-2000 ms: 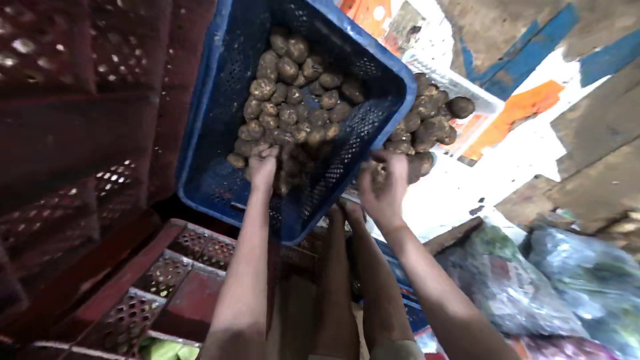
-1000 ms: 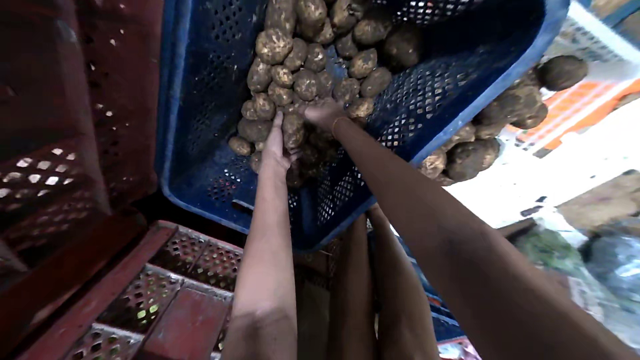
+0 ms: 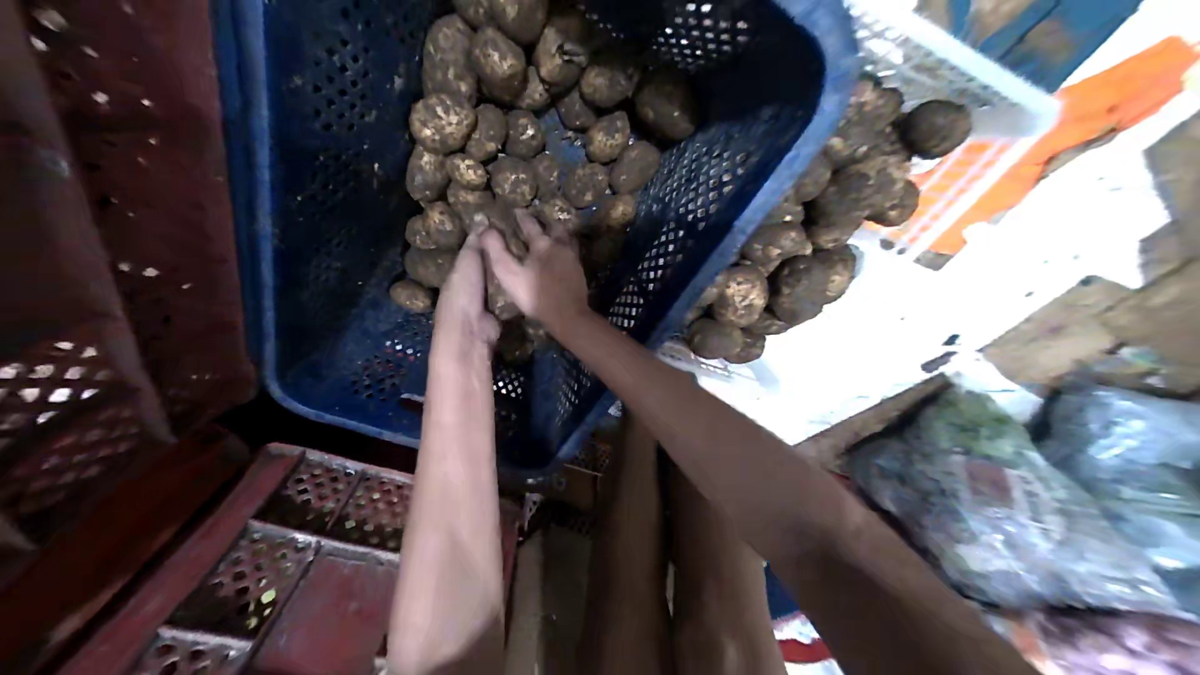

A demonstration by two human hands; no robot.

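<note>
A blue plastic crate [image 3: 328, 417] holds a heap of soil-covered potatoes [image 3: 511, 178]. My left hand [image 3: 469, 291] and my right hand [image 3: 544, 272] are side by side inside it, low in the heap, with potatoes between and under them. The fingertips touch or overlap potatoes, and whether either hand grips one cannot be made out. To the right of the crate's rim, more potatoes [image 3: 797, 272] lie piled by a white plastic basket [image 3: 1008, 70].
Red plastic crates [image 3: 328, 609] stand below and at the left [image 3: 141, 187]. Filled clear plastic bags [image 3: 994, 506] lie at the lower right. An orange sheet [image 3: 1106, 112] lies under the white basket. The person's bare legs [image 3: 628, 553] are below the blue crate.
My right hand has moved from the potatoes outside the blue crate to beside my left hand inside it. The view has come closer to the crate.
</note>
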